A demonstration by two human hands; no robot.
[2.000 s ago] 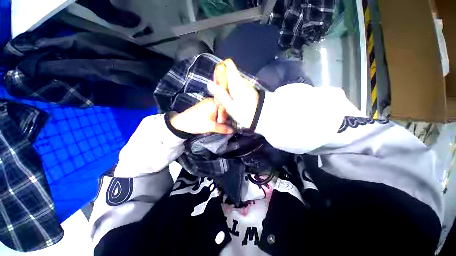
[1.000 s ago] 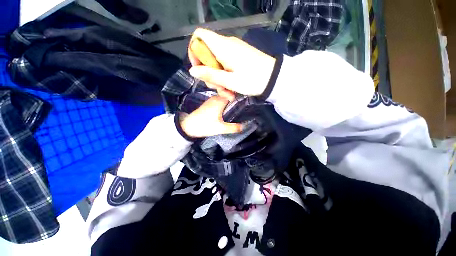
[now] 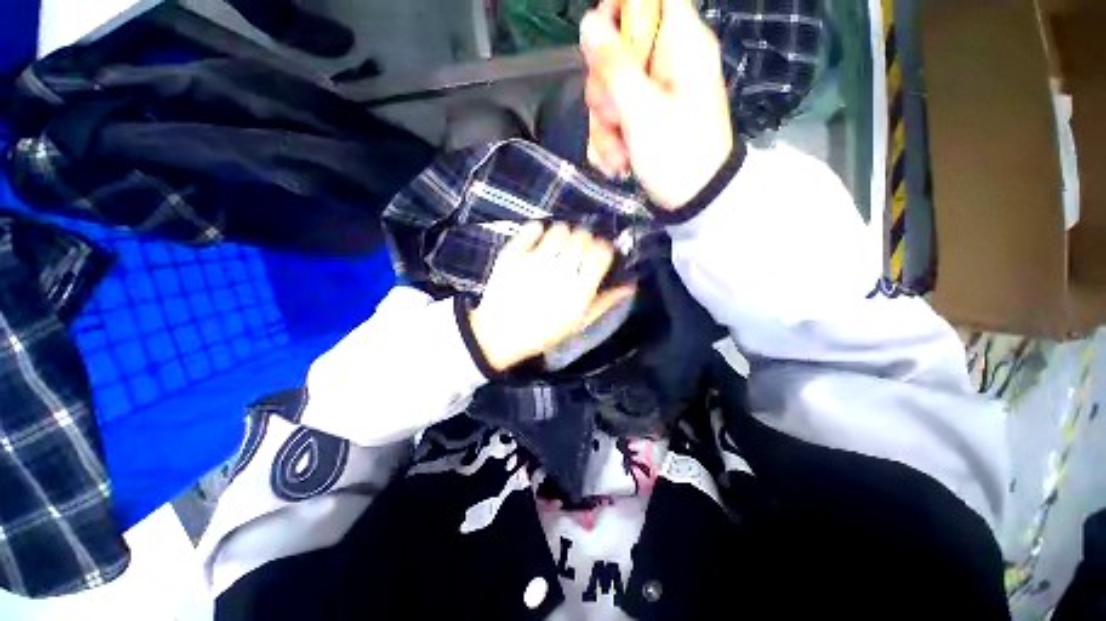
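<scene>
The navy and white plaid garment lies bunched in my lap, with dark cloth beside and below it. My left hand is curled on its near part, with cloth gripped under the fingers. My right hand is raised beyond the garment at the top of the view, apart from my left hand. It is closed around a small yellow-orange tool handle, mostly hidden in the fist. The tool's tip cannot be made out. The seam under my left fingers is hidden.
A blue grid-walled crate stands at the left, with dark clothes and a plaid garment over it. More plaid cloth hangs at the upper right. A brown cardboard box stands right of yellow-black tape.
My right hand has moved up and to the right, away from my left hand and the garment. My left hand has shifted slightly right and turned knuckles up. More plaid cloth shows.
</scene>
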